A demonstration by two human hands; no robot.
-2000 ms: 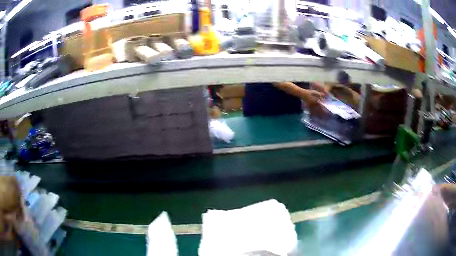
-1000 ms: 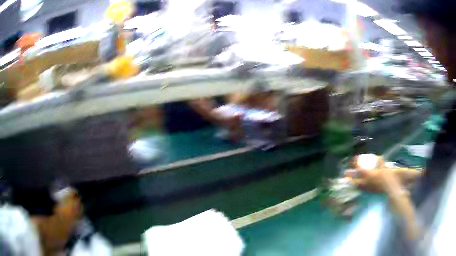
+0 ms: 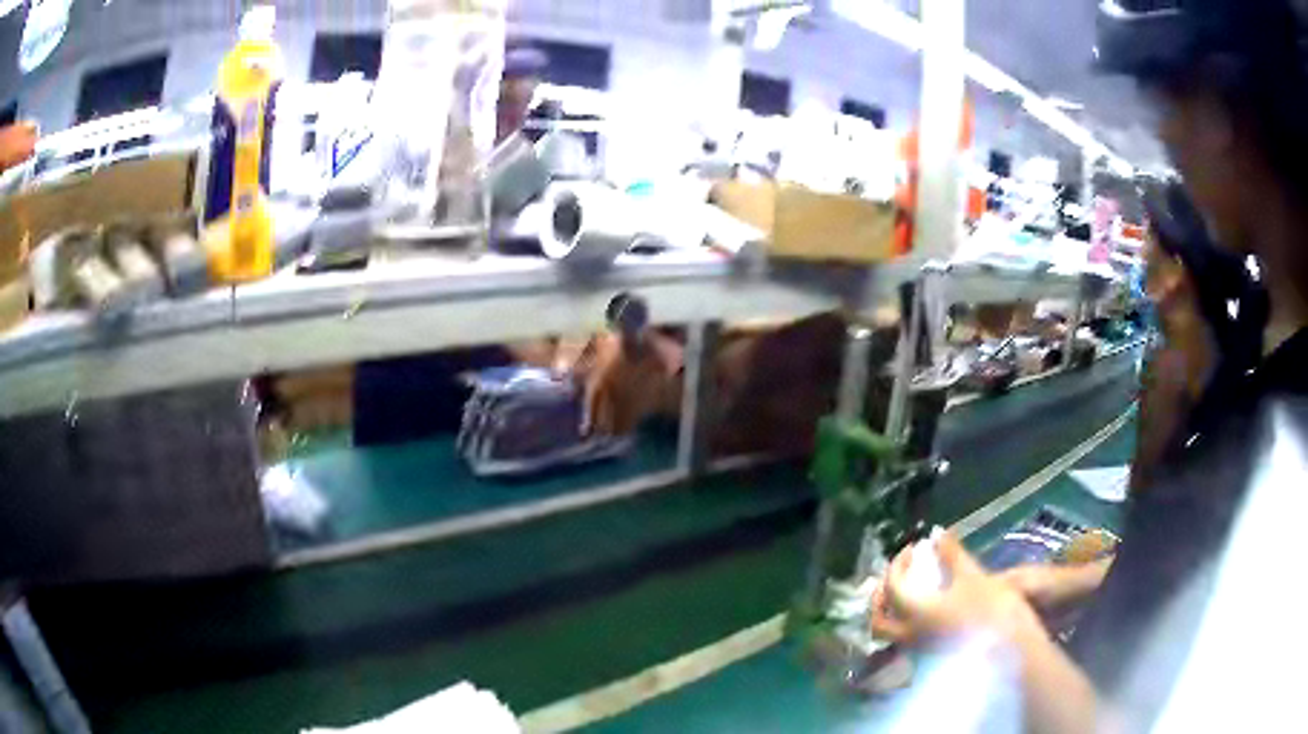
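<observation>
Neither of my hands shows in this view. A white flat stack [image 3: 423, 713], paper or foam, lies nearest in front of me, cut off by the bottom edge. It is beside the pale edge rail [image 3: 653, 677] of the dark green conveyor belt [image 3: 430, 631]. A thin pale grey long piece [image 3: 46, 671] stands slanted at the lower left edge; I cannot tell what it is.
A person at right has hands [image 3: 932, 591] on a small white item beside the green hand press [image 3: 849, 466]. Across the belt, hands touch a grey-blue pack [image 3: 538, 419]. A grey shelf [image 3: 416, 308] holds yellow bottles, a cardboard box [image 3: 832, 222] and a white round-headed housing [image 3: 574, 222].
The view has turned right, so shelf, press and white stack sit further left. The hands at the left edge and the bluish pieces there have left view. The neighbouring person now fills the right side.
</observation>
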